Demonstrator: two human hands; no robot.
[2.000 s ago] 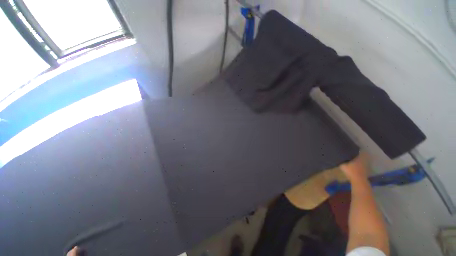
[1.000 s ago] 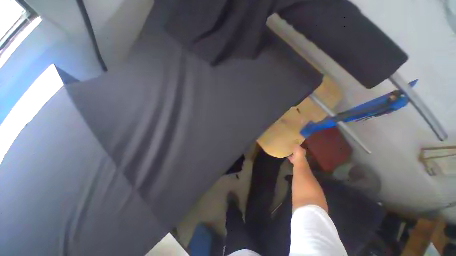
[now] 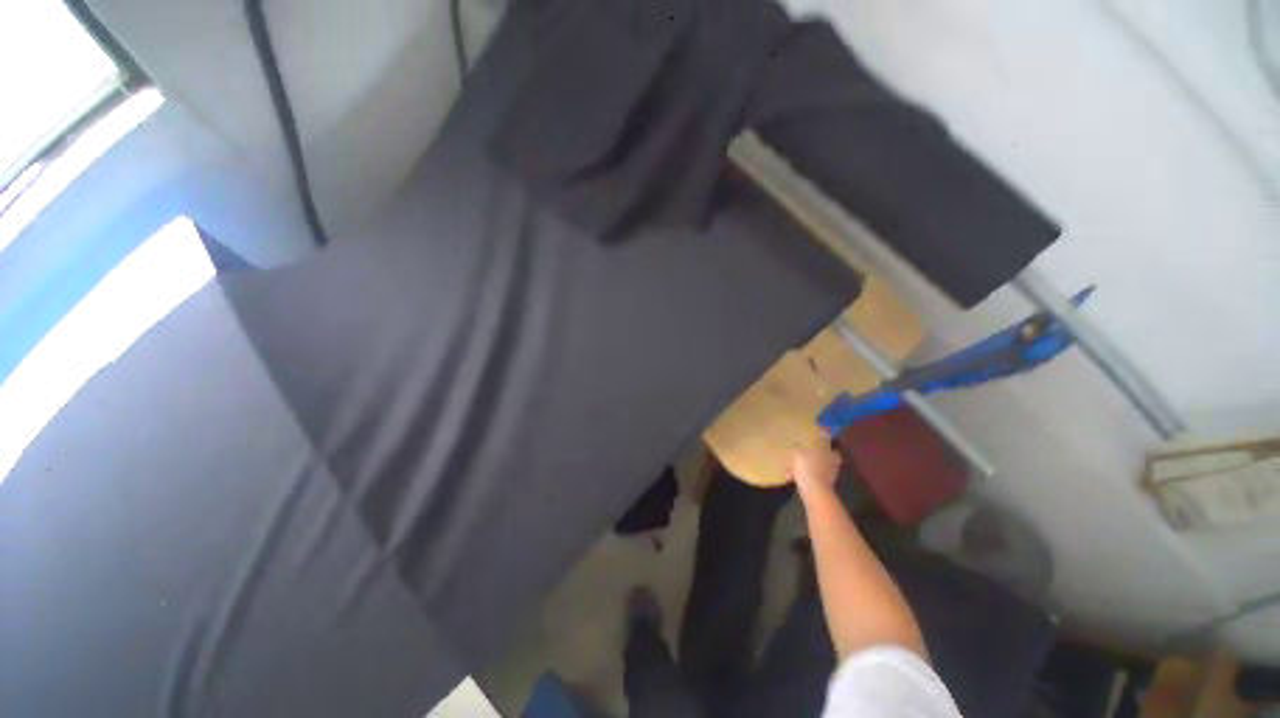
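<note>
The dark grey fabric [image 3: 562, 323] covers the bed on the left and centre, with diagonal folds across its middle. Its far end lies bunched near the dark fabric roll [image 3: 898, 183], which sits on a metal bar by the white wall. A light wooden board [image 3: 758, 432] shows beyond the fabric's near edge, with a rounded end. My bare right hand [image 3: 816, 466] is closed on the edge of this board, just below the blue bracket [image 3: 955, 376]; its fingers are partly hidden. My left hand is out of the picture.
A metal bar [image 3: 1105, 358] sticks out of the roll, and a thinner rod [image 3: 948, 432] crosses the bracket. A dark red object [image 3: 905, 463] and dark heaps [image 3: 941, 617] lie below. A wooden-edged box [image 3: 1214, 477] is at the right. My legs show below.
My right hand has moved from the fabric's corner at the bar down to the wooden board. Folds have formed in the smooth fabric. My left hand has left the picture. The view has shifted.
</note>
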